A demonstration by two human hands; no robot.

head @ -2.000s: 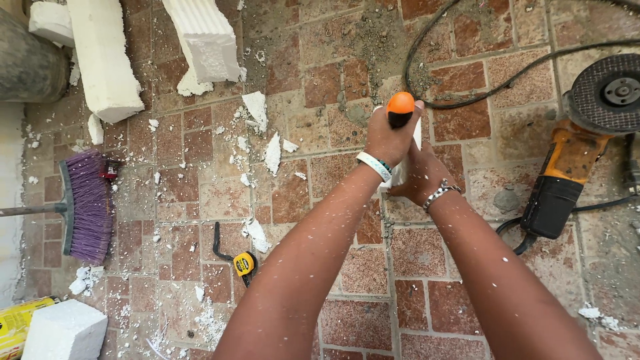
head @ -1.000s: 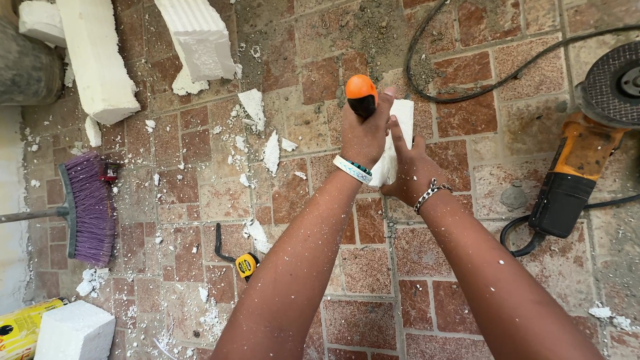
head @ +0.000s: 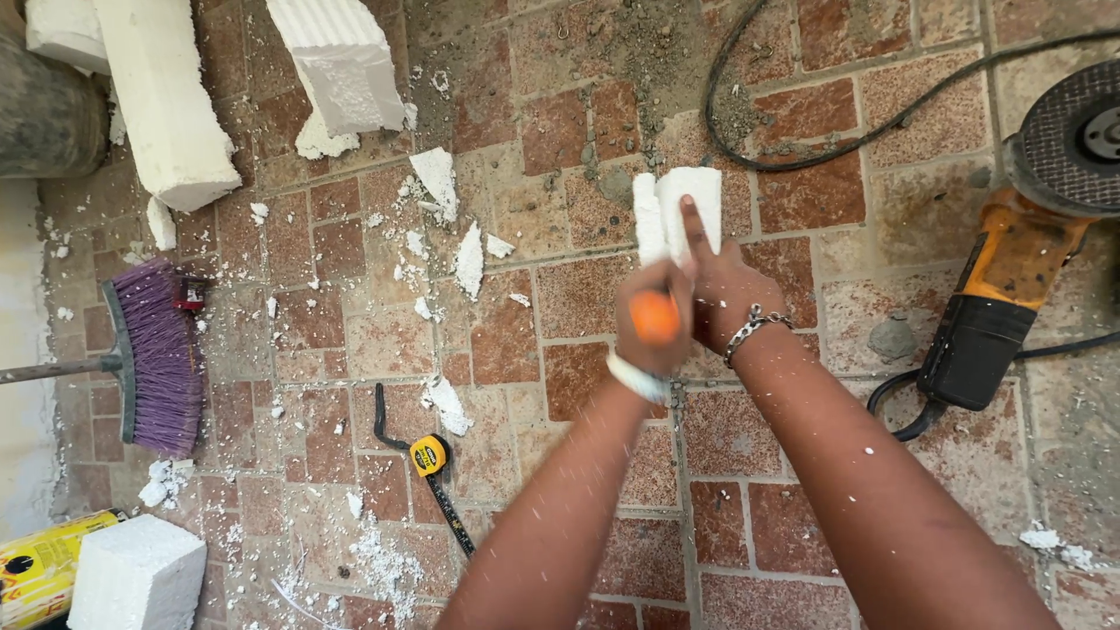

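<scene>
My left hand (head: 650,319), blurred by motion, is closed around a tool's orange handle (head: 654,317); the rest of that tool is hidden. Just beyond it, my right hand (head: 731,284) grips a white foam block (head: 696,197), one finger stretched along its upper face. A narrow foam strip (head: 648,219) stands at the block's left side; whether it is joined to the block I cannot tell. White crumbs dot my forearms.
An angle grinder (head: 1006,271) lies right, its black cable (head: 840,149) looping beyond my hands. At left are a purple broom (head: 162,359), large foam pieces (head: 166,96), a foam block (head: 140,573) and a yellow container (head: 48,556). A tape measure (head: 430,455) and foam scraps (head: 470,261) lie on the tiles.
The orange-handled tool and my left hand have moved nearer to me. More of the foam block now shows beyond my hands, with the narrow strip visible at its left side.
</scene>
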